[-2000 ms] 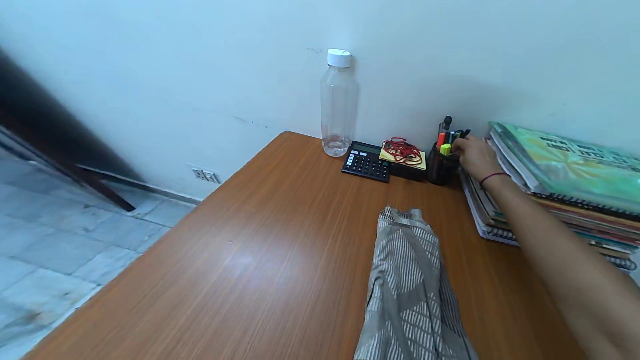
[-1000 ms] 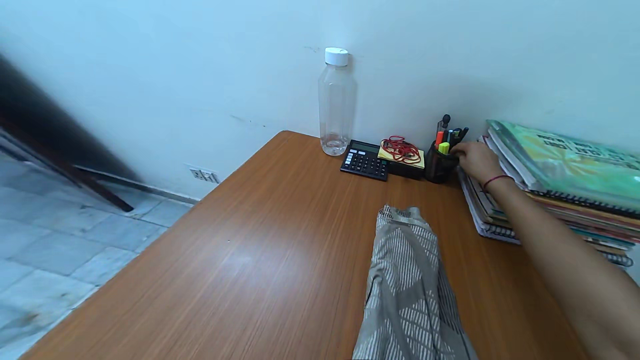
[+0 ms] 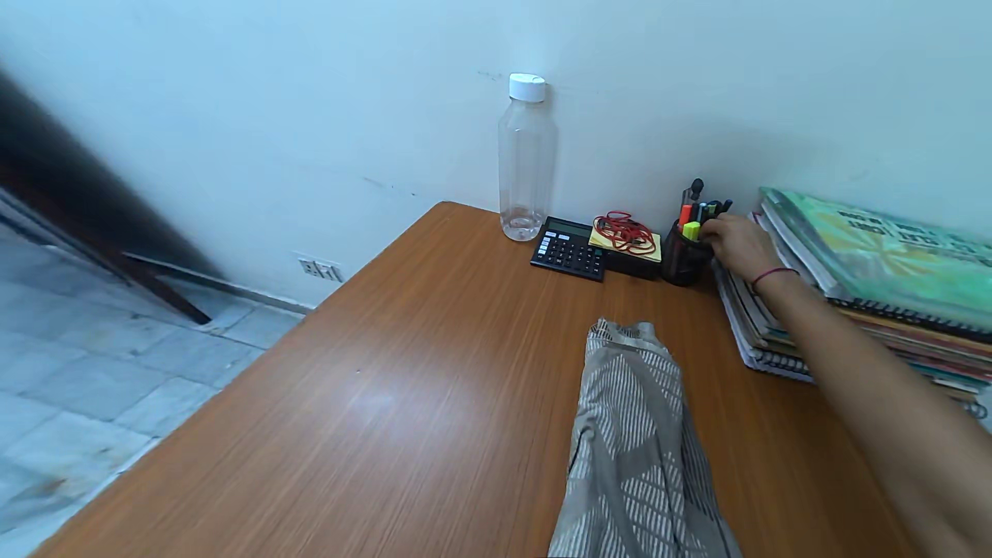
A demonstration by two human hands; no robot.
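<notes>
My right hand [image 3: 740, 244], with a thin red band at the wrist, reaches to the right rim of a black pen holder [image 3: 683, 262]. Its fingers are bent at the pens, and whether they grip one is hidden. In the holder stand several pens and a yellow-green highlighter [image 3: 691, 230]. Left of it, a tangled red cord [image 3: 625, 234] lies on yellow sticky notes [image 3: 649, 249] on a black box, beside a black calculator [image 3: 568, 252]. A folded grey striped umbrella [image 3: 632, 434] lies nearer to me. My left hand is out of view.
A clear plastic bottle [image 3: 527, 167] with a white cap stands upright by the wall. On the right is a stack of notebooks [image 3: 891, 256] under my forearm's far side. The wooden table [image 3: 372, 418] has its left edge above a tiled floor. A socket plate [image 3: 320, 269] is low on the wall.
</notes>
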